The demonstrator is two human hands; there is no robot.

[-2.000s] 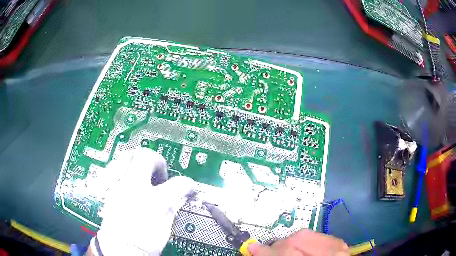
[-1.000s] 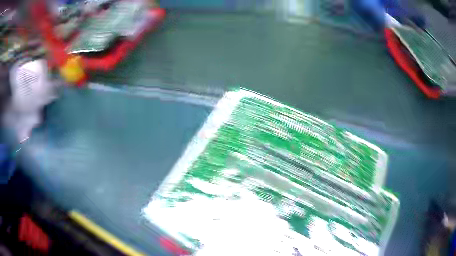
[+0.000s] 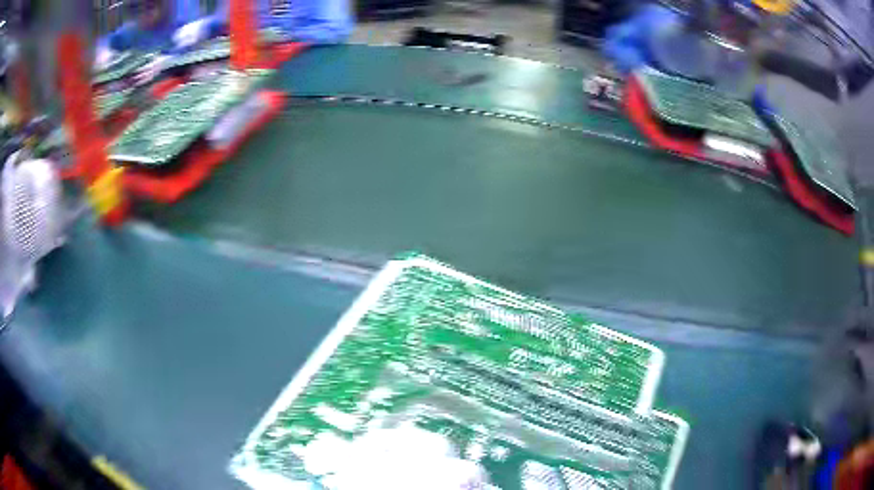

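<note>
The large green circuit board with a white border lies tilted on the dark green-blue bench, cut off by the bottom edge. Its stepped corner points to the right. Its lower part is washed out to bright white, and I cannot make out a hand or a tool in that white patch. Neither my left hand nor my right hand can be made out. The picture is blurred.
Boards in red carriers stand at the far left and far right. A white fan is at the left edge. A blurred dark thing with a white top is at the lower right. People in blue show at the back.
The view has swung up and away from the close view of the board. The board now sits lower in the picture. The gloved left hand and the right hand with the soldering iron no longer show.
</note>
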